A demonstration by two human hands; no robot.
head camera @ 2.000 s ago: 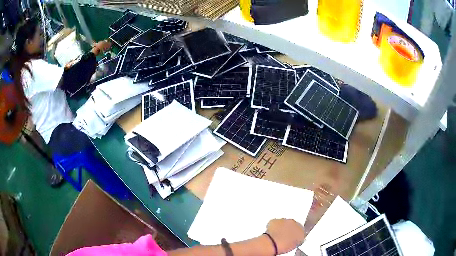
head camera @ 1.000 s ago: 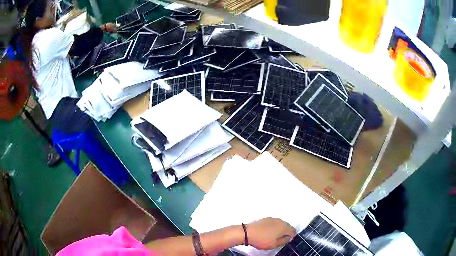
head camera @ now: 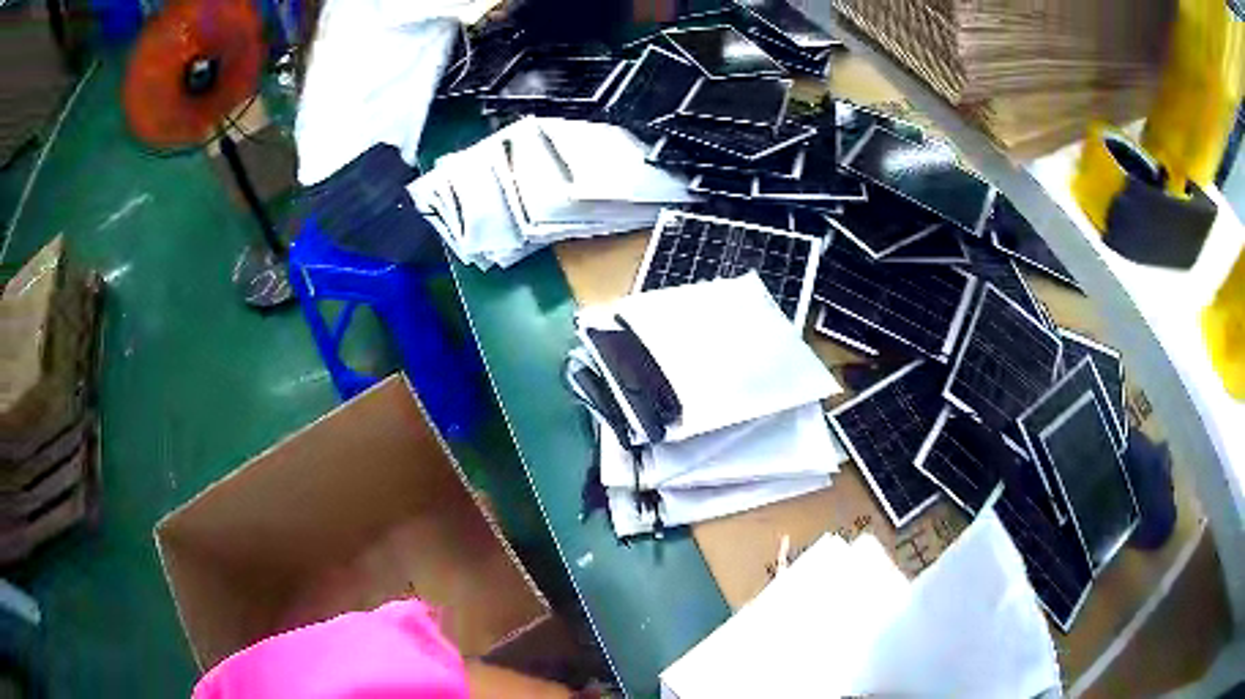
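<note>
White foam sleeves (head camera: 819, 621) lie at the bottom of the bench, one lifted at a slant with its corner up; what holds it does not show. A stack of sleeved panels (head camera: 744, 362) sits above them, dark leads and a black panel edge poking out on its left. Framed black solar panels (head camera: 894, 437) lie in a loose heap to its right and behind. Of my left arm, only the pink sleeve and a bit of forearm show at the bottom edge; my left hand is cut off below. My right hand is out of the picture.
An open brown carton (head camera: 348, 519) stands left of the bench. Beyond it are a blue stool (head camera: 362, 280), a person in a white top (head camera: 369, 82) and an orange fan (head camera: 198, 71). More white sleeves (head camera: 539, 184) lie farther up. A shelf with tape (head camera: 1154, 205) borders the right.
The view has swung left, showing more of the carton and fan. My left hand and the panel near it have left the picture. One white sleeve now stands up at a slant.
</note>
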